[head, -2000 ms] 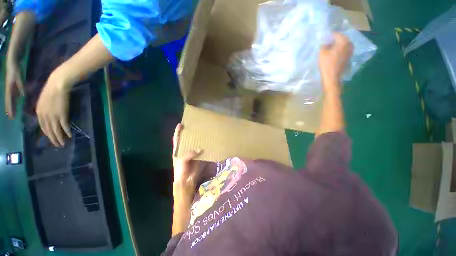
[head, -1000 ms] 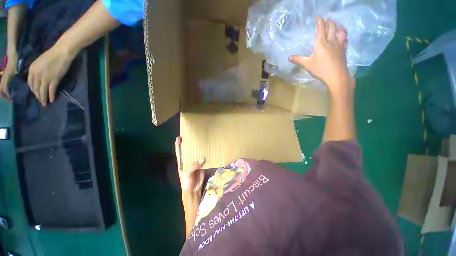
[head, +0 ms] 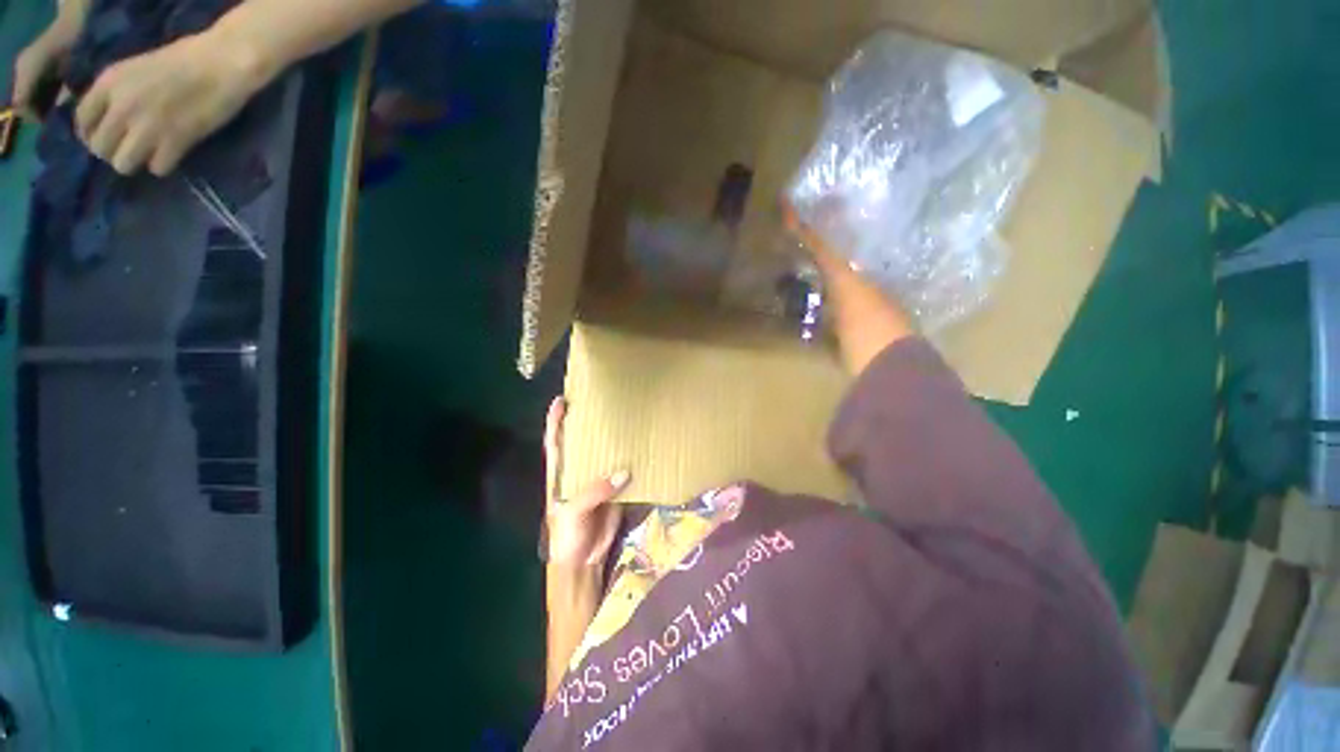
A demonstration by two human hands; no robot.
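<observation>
An open brown cardboard carton (head: 683,147) stands in front of me. My left hand (head: 578,507) grips its near flap (head: 691,411), with the thumb on the inner face and the fingers round the left edge. A crumpled clear plastic bag (head: 919,162) is over the carton's right part. My right hand (head: 817,235) is at the bag's lower left edge, blurred and partly covered by it, so its grip does not show. Small dark and shiny patches show at the carton's inside edge, too blurred to name.
At left, a black divided tray (head: 125,470) lies on a green bench (head: 206,698). Another person's hands (head: 147,110) are over its far end, with slim tweezers (head: 228,218) beside them. Cartons (head: 1220,617) stand at lower right on the green floor (head: 1029,470) near yellow-black tape.
The plastic bag has come left and nearer, over the carton, and looks more bunched. My right hand has moved left with it. My left hand stays on the flap.
</observation>
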